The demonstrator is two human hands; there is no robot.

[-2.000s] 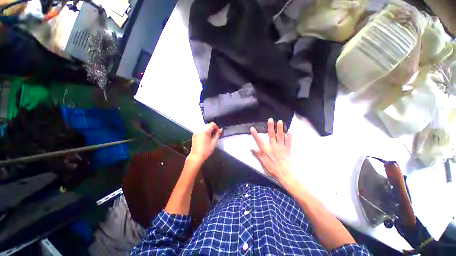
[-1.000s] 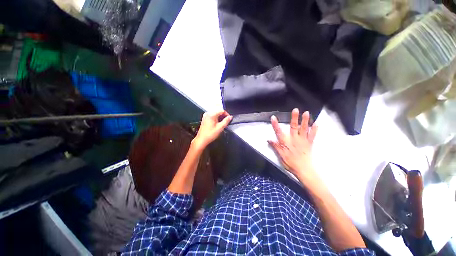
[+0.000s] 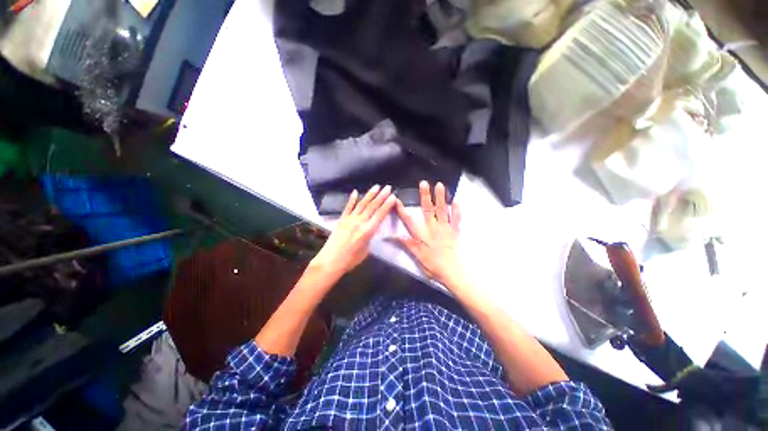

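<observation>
A dark grey to black garment piece (image 3: pixel 379 109) lies on the white-topped table (image 3: pixel 227 109), bunched at its far end. A lighter grey patch (image 3: pixel 354 156) shows near its close end. A narrow turned-up strip (image 3: pixel 333 203) runs along the edge nearest me. My left hand (image 3: pixel 358 231) lies flat on this edge, fingers extended, partly covering the strip. My right hand (image 3: pixel 431 231) lies beside it with fingers spread, fingertips on the strip's right part. The two hands nearly touch at the fingertips. Neither hand grips anything.
An iron (image 3: pixel 606 290) with an orange-brown handle stands at the right, its dark hose running to the lower right. Cream cloth bundles (image 3: pixel 602 67) lie at the far right. A dark brown stool (image 3: pixel 227 295) and a blue crate (image 3: pixel 114 223) are at the left beyond the table edge.
My left hand has let go of the strip's left end, moved right and flattened on the edge beside my right hand. The garment stays on the table while the view has shifted.
</observation>
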